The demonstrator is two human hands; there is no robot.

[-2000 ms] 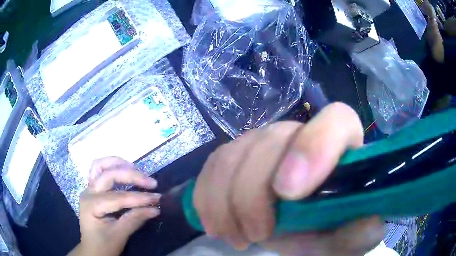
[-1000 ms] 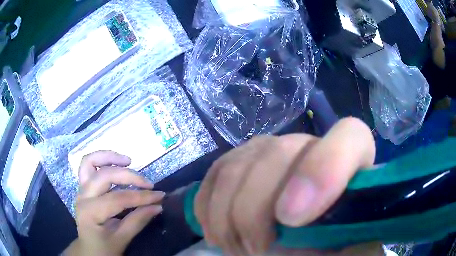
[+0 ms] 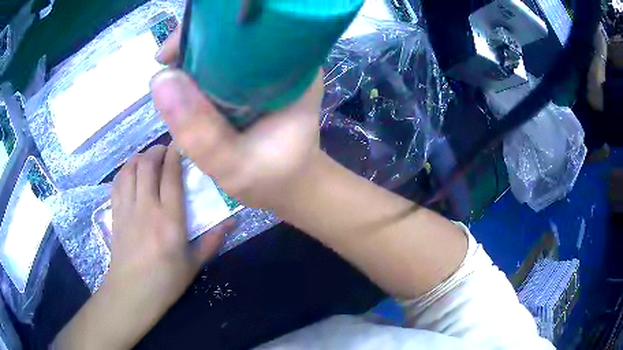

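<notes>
My right hand (image 3: 239,147) grips the teal-green electric screwdriver (image 3: 266,55), held upright over the work; its top is cut off by the upper edge and its tip is hidden. My left hand (image 3: 150,205) lies flat, palm down, on a white phone-like unit (image 3: 205,198), with the thumb at the unit's near side. The unit's circuit board end is mostly hidden under my right hand. The unit rests on a bubble wrap sheet (image 3: 78,212). Tiny screws (image 3: 217,292) lie loose on the black mat (image 3: 300,273) near my left wrist.
Another unit (image 3: 102,92) lies behind on wrap, and a further one (image 3: 26,232) at left. A crumpled clear bag (image 3: 382,102) sits at centre. A white device (image 3: 505,41), second clear bag (image 3: 543,157) and black cord (image 3: 512,123) are at right. A pale stack (image 3: 550,294) is lower right.
My right hand has swung the screwdriver from lying sideways at the lower right to upright over the unit. My left hand has left the driver's tip and now lies on the unit.
</notes>
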